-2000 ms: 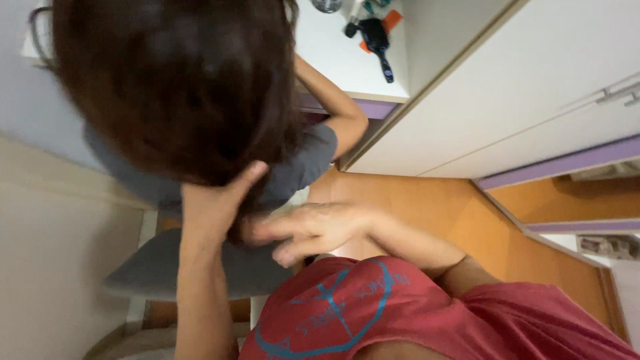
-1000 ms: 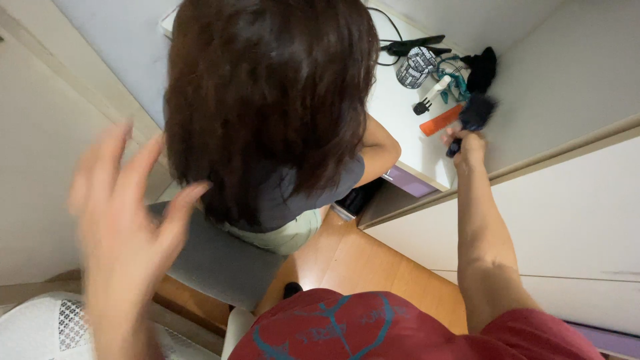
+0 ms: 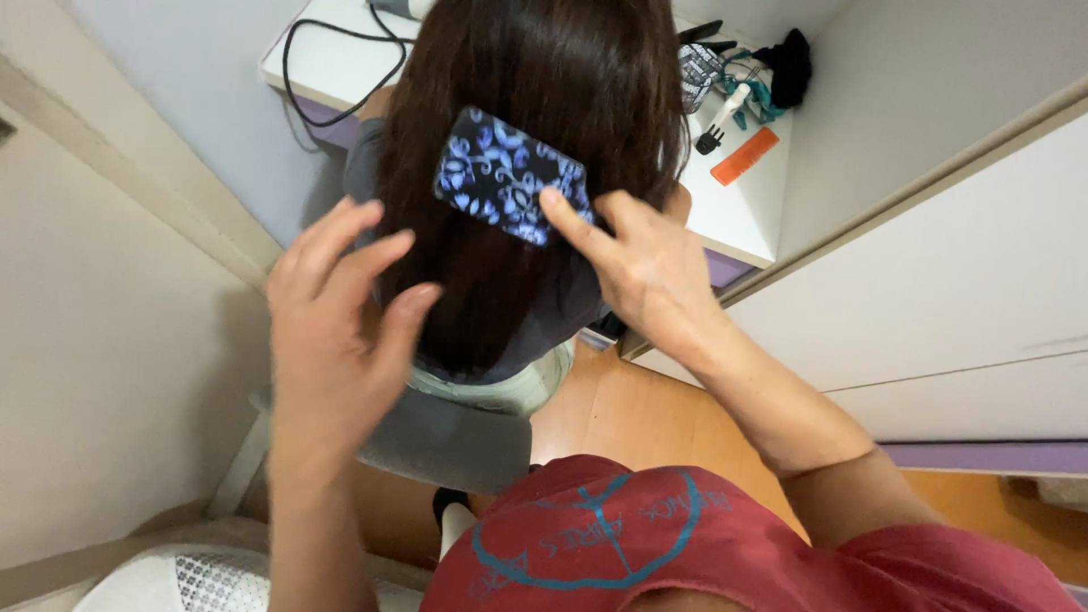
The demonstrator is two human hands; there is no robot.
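Observation:
A paddle hairbrush (image 3: pixel 510 177) with a dark back and blue floral pattern lies flat against the long dark brown hair (image 3: pixel 544 76) of a seated person. My right hand (image 3: pixel 650 268) grips its handle, with the index finger extended onto the back of the brush; the bristles are hidden. My left hand (image 3: pixel 344 297) is raised at the left of the hair, slightly blurred, fingers apart and curved, holding nothing. The person wears a grey top (image 3: pixel 565 310) and faces away from me, toward a white desk.
On the white desk (image 3: pixel 756 208) are an orange comb (image 3: pixel 745 156), a white tool with black prongs (image 3: pixel 722 119), a black fabric item (image 3: pixel 789 68) and a black cable (image 3: pixel 289 64). A grey chair seat (image 3: pixel 450 438) is below the person. White cabinet fronts (image 3: pixel 918 297) stand at right.
My right hand was at the desk by the dark brush one second ago; now it holds the brush against the hair. My left hand has moved closer to the hair. The view has shifted.

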